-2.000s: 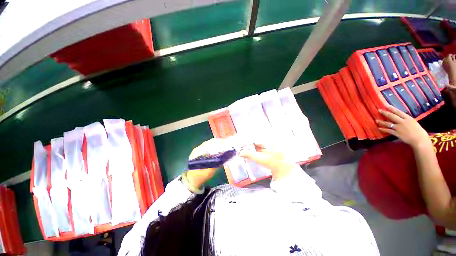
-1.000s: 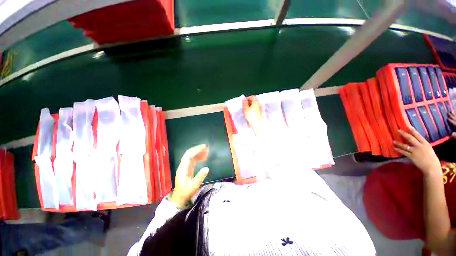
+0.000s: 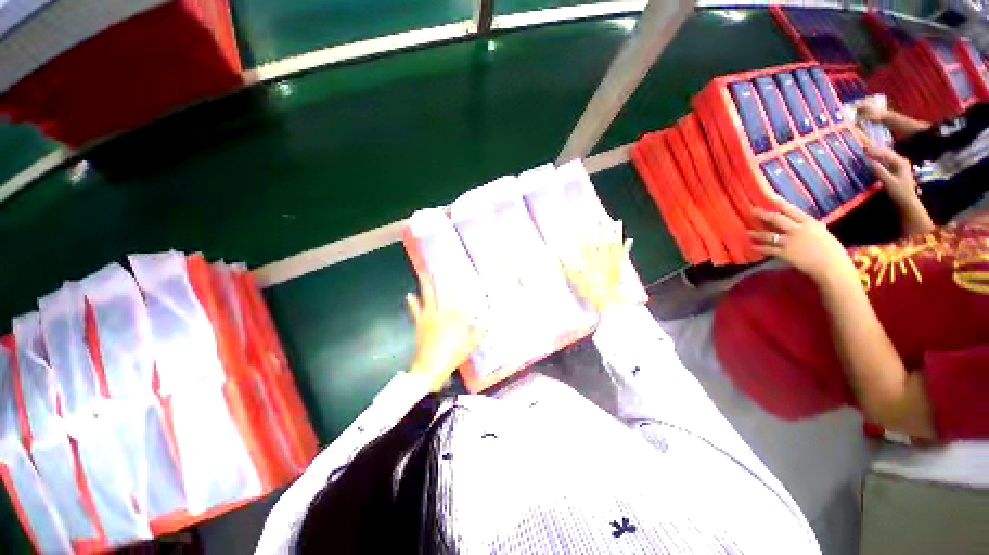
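Note:
A red-orange tray (image 3: 477,382) covered with white sleeved phones (image 3: 510,233) lies on the green bench in front of me. My left hand (image 3: 442,334) rests at the tray's left edge with its fingers spread. My right hand (image 3: 596,269) lies over the sleeves on the tray's right part, fingers spread. The bright light washes out the sleeves, so finger contact is hard to tell. No loose phone shows in either hand.
Stacked trays with sleeved phones (image 3: 163,390) stand at the left. At the right, a person in dark red (image 3: 792,336) touches a tray of bare phones (image 3: 808,141) on stacked trays. A metal post (image 3: 624,81) slants behind my tray.
My left hand has moved from the bare bench to the tray's left edge. My right hand has moved from the tray's upper left to its right part. The view has shifted.

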